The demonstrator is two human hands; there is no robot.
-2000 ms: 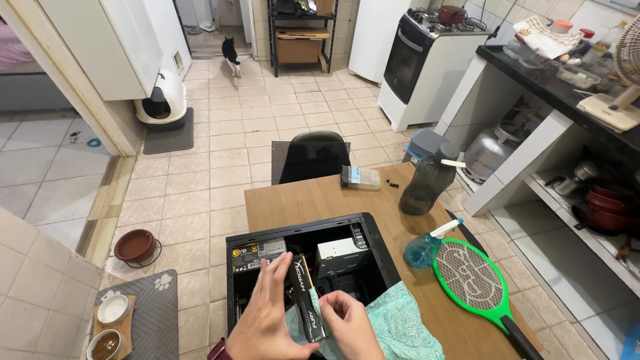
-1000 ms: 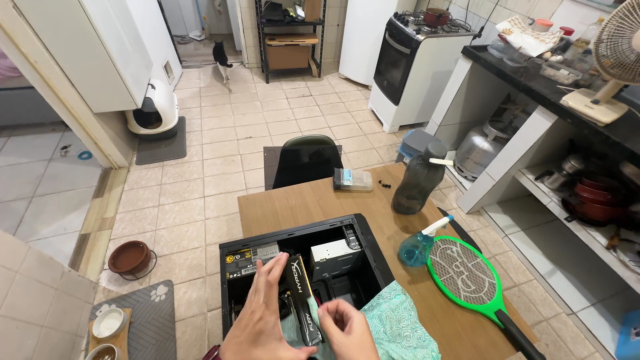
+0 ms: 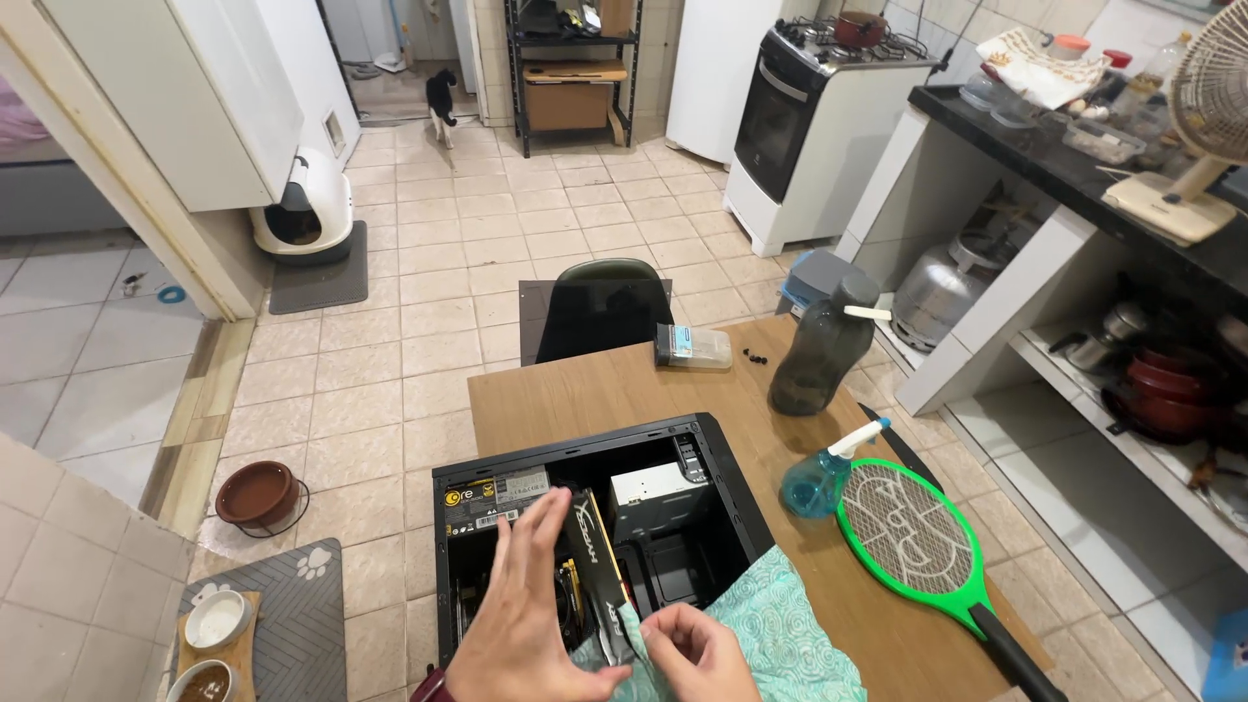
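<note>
An open black computer case (image 3: 585, 444) lies on the wooden table, with a power supply (image 3: 497, 502) at its upper left and a silver drive (image 3: 660, 495) at its upper right. A long black HyperX Fury part (image 3: 593, 546) with a yellow edge runs across the case. My left hand (image 3: 526, 595) is spread along its left side, thumb near its lower end. The fingertips of my right hand (image 3: 697, 653) pinch a fold of patterned green cloth (image 3: 795, 634) against the part's lower right edge. The cloth spreads over the case's lower right corner.
Right of the case are a blue spray bottle (image 3: 817, 483), a green electric swatter (image 3: 912, 526) and a dark water bottle (image 3: 824, 346). A plastic box (image 3: 693, 347) and small black pieces (image 3: 754, 357) lie at the far edge, by a chair (image 3: 604, 312). A cat (image 3: 441, 102) stands far back.
The cat has moved away toward the back doorway. My hands stay at the black part, with my right hand still at its lower end with the cloth.
</note>
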